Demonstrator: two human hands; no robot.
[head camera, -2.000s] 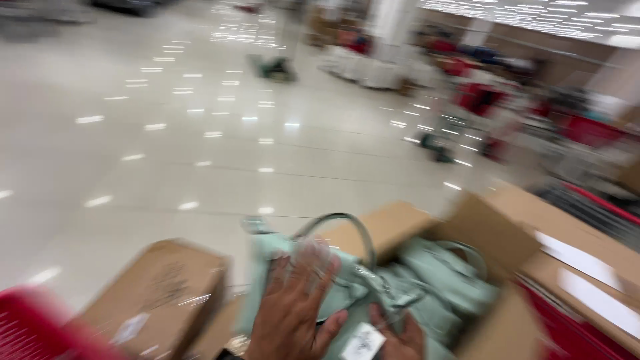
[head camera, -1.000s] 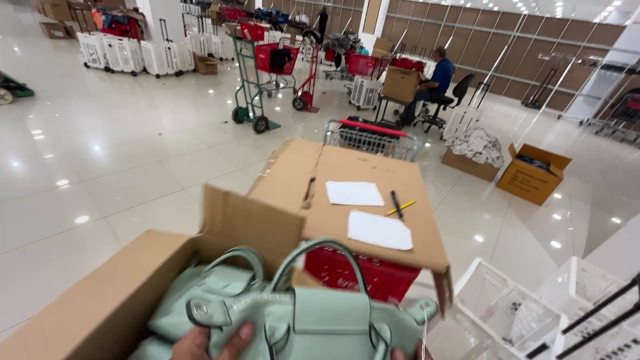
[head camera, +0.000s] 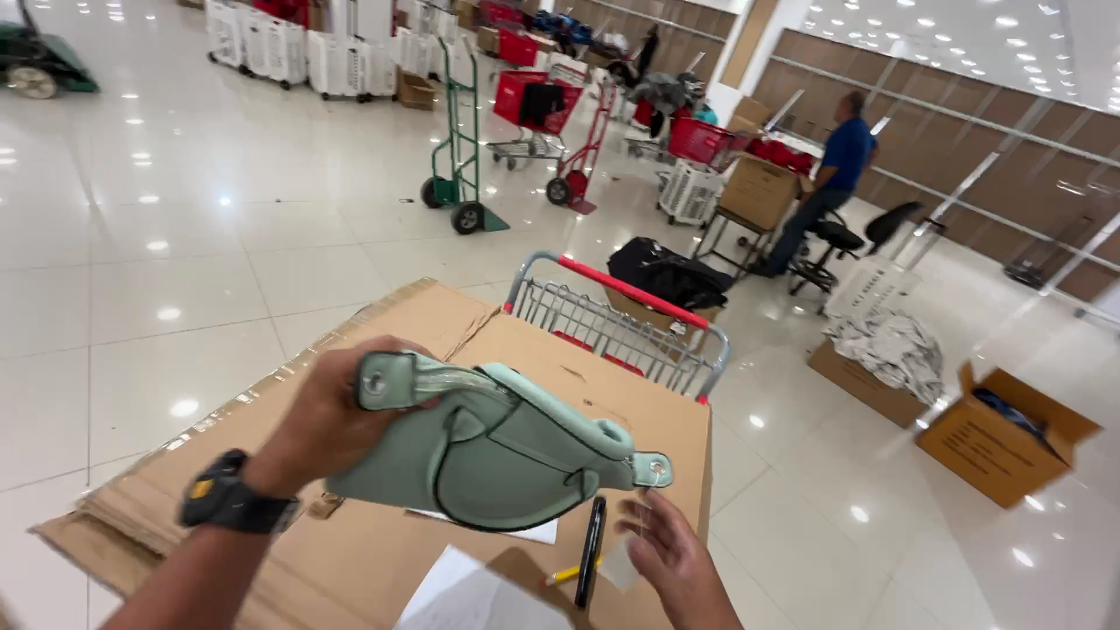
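Note:
A mint-green handbag (head camera: 516, 446) with dark edging is held above a flat cardboard surface, its strap loop hanging over its near side. My left hand (head camera: 337, 420), with a black watch on the wrist, grips the bag's left end. Beside the tab at its right end is my right hand (head camera: 669, 547), fingers curled around what looks like a thin string with a pale tag (head camera: 619, 563). Whether those fingers close on the string cannot be told. Below the bag lie a black pen (head camera: 591, 551), a yellow pencil (head camera: 563, 574) and white paper sheets (head camera: 477, 595).
The cardboard (head camera: 350, 560) covers a shopping cart (head camera: 612, 324) with a red handle. Beyond stand a green hand truck (head camera: 459, 149), a red hand truck (head camera: 584, 157) and a person (head camera: 842, 166) in a blue shirt beside a box. Open cartons (head camera: 1006, 437) stand on the floor at right.
The handbag, over the open carton of bags a second ago, is now above the cardboard with the papers. The view has swung round. The person in blue, seated earlier, now appears more upright.

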